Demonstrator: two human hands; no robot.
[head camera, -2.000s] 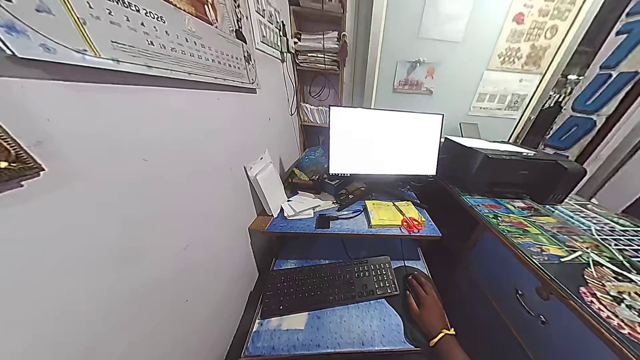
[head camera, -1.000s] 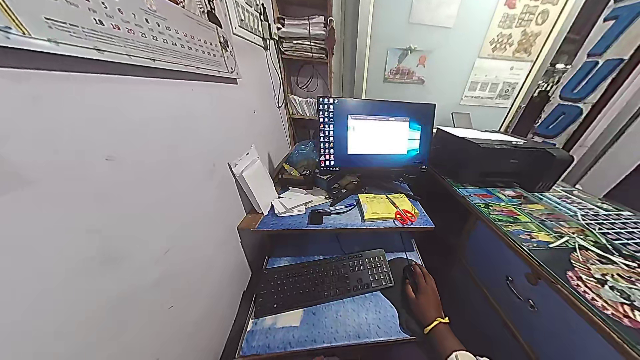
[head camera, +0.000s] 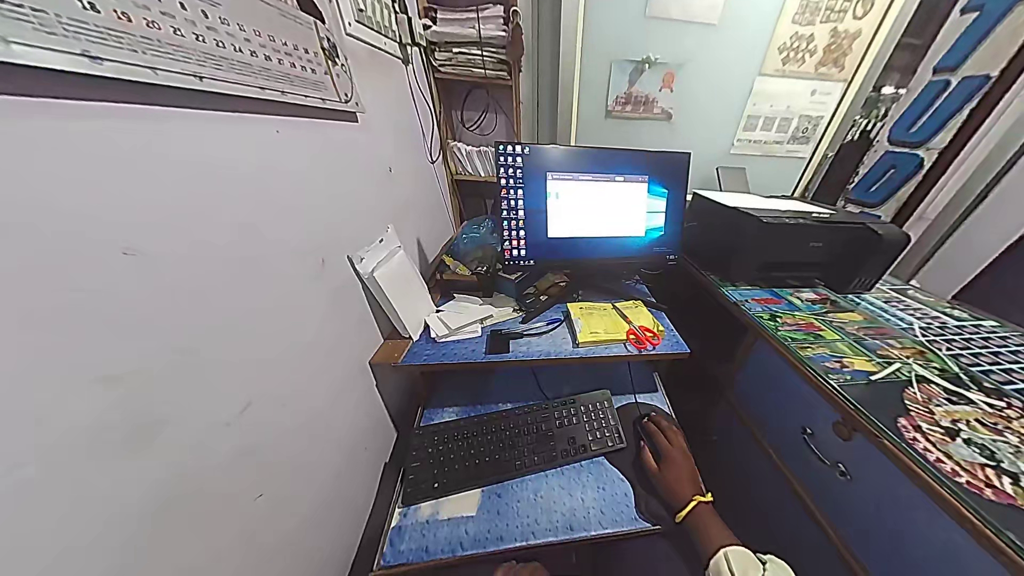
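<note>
My right hand (head camera: 669, 460), with a yellow band at the wrist, rests over a black computer mouse (head camera: 646, 426) on a dark mouse pad (head camera: 632, 472). Left of it a black keyboard (head camera: 512, 444) lies slantwise on the blue pull-out tray (head camera: 552, 512). Only a sliver of my left hand (head camera: 520, 569) shows at the bottom edge, below the tray; its fingers cannot be made out. On the shelf above stands a monitor (head camera: 592, 208), showing a desktop with a small white window. Red-handled scissors (head camera: 642, 336) lie on a yellow packet (head camera: 596, 324).
Beside the wall (head camera: 200, 320), a white box (head camera: 392, 284) leans near loose white papers (head camera: 460, 318) and a small black item with a cable (head camera: 498, 342). A black printer (head camera: 800, 240) stands at right on a glass-topped counter (head camera: 800, 344) with a drawer handle (head camera: 824, 454) below.
Two seconds ago the monitor was all white; it now shows a desktop with a smaller white window. My right hand has stayed on the mouse.
</note>
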